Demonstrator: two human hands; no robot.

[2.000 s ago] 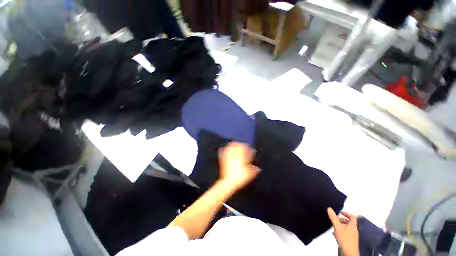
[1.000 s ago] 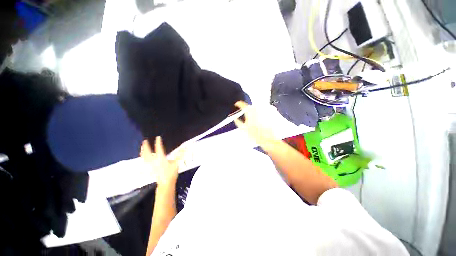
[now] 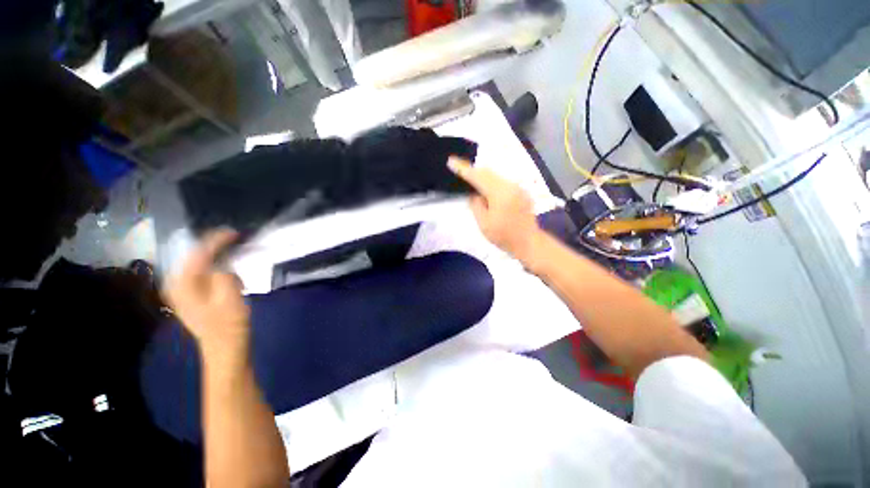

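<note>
A black garment (image 3: 324,176) is held stretched above the far side of the navy pressing board (image 3: 372,319). My left hand (image 3: 210,291) is at the garment's lower left corner and is blurred; its fingers seem closed on the edge. My right hand (image 3: 501,205) grips the garment's right end. The navy board lies bare in front of me, its rounded end to the right. The steam iron (image 3: 634,227), with an orange-brown handle, rests on its pad at the table's right end, untouched.
A large black pile (image 3: 86,381) with white labels lies at the left. A green container (image 3: 677,295) and a red item (image 3: 601,367) are below the iron. Black and yellow cables run above it. A long pale padded form (image 3: 448,62) stands beyond the white table cover (image 3: 534,319).
The black garment has come off the navy board and is now held up beyond it. My left hand has moved left and my right hand forward. The view has turned.
</note>
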